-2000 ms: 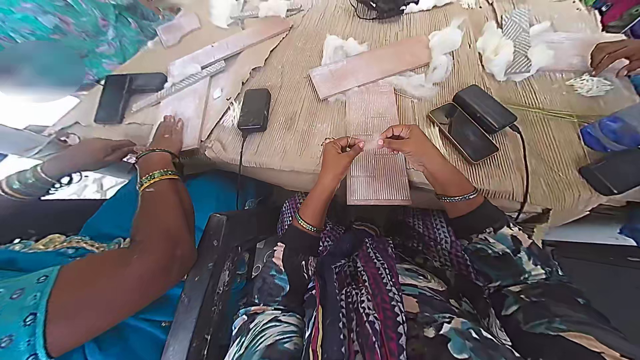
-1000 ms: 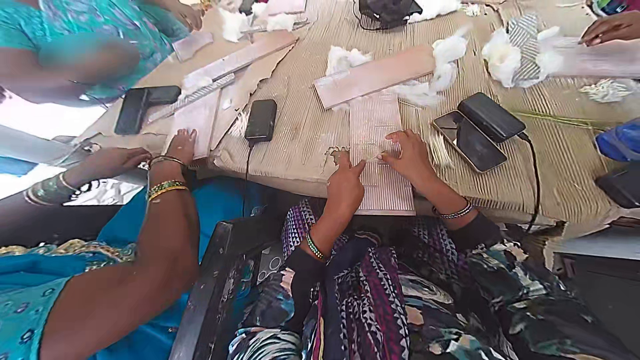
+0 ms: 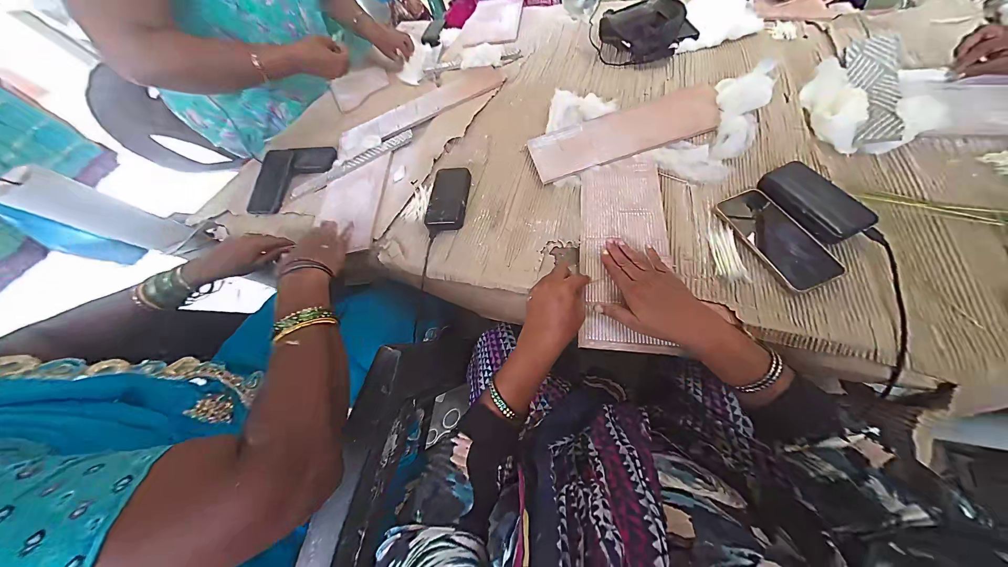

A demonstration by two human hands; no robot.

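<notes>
A pinkish ridged board [image 3: 626,201] lies lengthwise in front of me, its near end past the table edge. My right hand [image 3: 650,295] rests on it palm down with fingers spread. At the board's left edge is my left hand [image 3: 557,303], its fingers curled; whether something thin is between them cannot be made out. Beyond, a smooth pinkish board [image 3: 626,134] lies at a slant over the ridged board's far end, with white cotton wool [image 3: 701,157] around it. A small bunch of pale cotton wicks [image 3: 728,250] lies right of the ridged board.
A smartphone [image 3: 780,240] and a black power bank [image 3: 817,201] with a cable lie to the right. Left is another black device [image 3: 448,199] with a cable. A co-worker's hands [image 3: 311,252] are at a board on the left; other people's hands show across the table and at far right.
My hands were together above the ridged board two seconds ago. They have since come apart and down, the right one now flat on the board, the left at its edge.
</notes>
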